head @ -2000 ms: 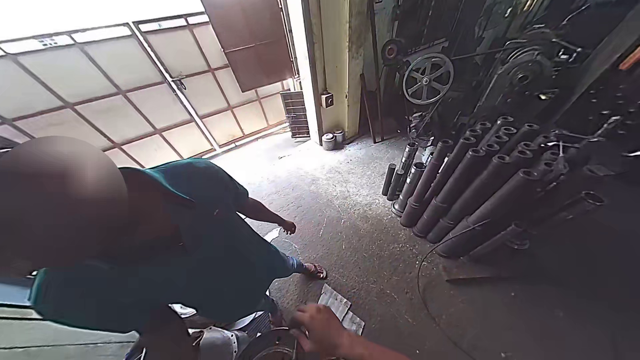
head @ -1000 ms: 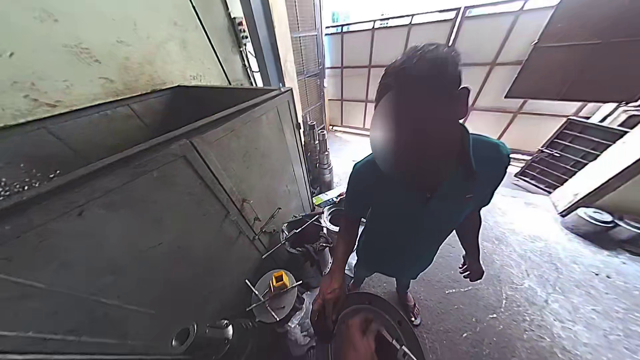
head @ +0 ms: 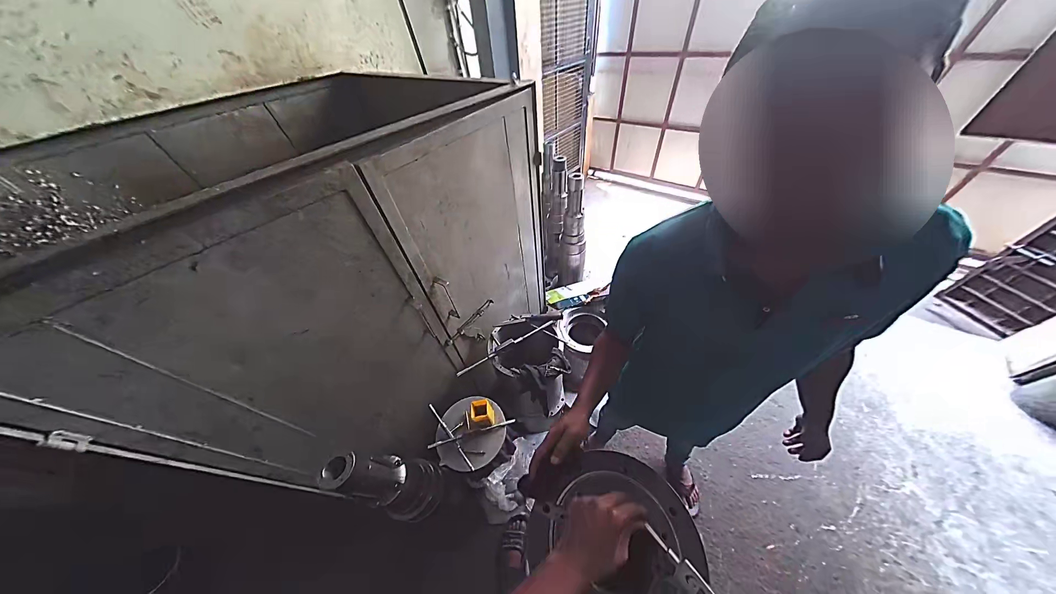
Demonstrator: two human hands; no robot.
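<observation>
My left hand [head: 601,532] reaches over the round metal flange [head: 615,466] at the bottom centre, its fingers curled down inside the ring. By its fingertips starts a slim metal tool [head: 667,551], perhaps a caliper, slanting to the lower right. Whether the fingers grip the tool is hidden. My right hand is not in view. A person in a dark teal shirt [head: 726,330] stands across the flange. That person's one hand [head: 565,437] rests at the flange's left rim, over a dark thing too unclear to name; the other hand [head: 808,437] hangs free.
At left stands a large grey metal bin [head: 247,330] with metal chips [head: 49,210] inside. Beside it are a flanged shaft [head: 379,483], a round disc with rods and a yellow block [head: 481,412], and a metal drum holding rods and cloth [head: 528,371]. Steel shafts [head: 569,223] stand behind.
The view has swung left from the upright tubes to the grey bin. The other person's hand has stayed at the flange's rim since a second ago.
</observation>
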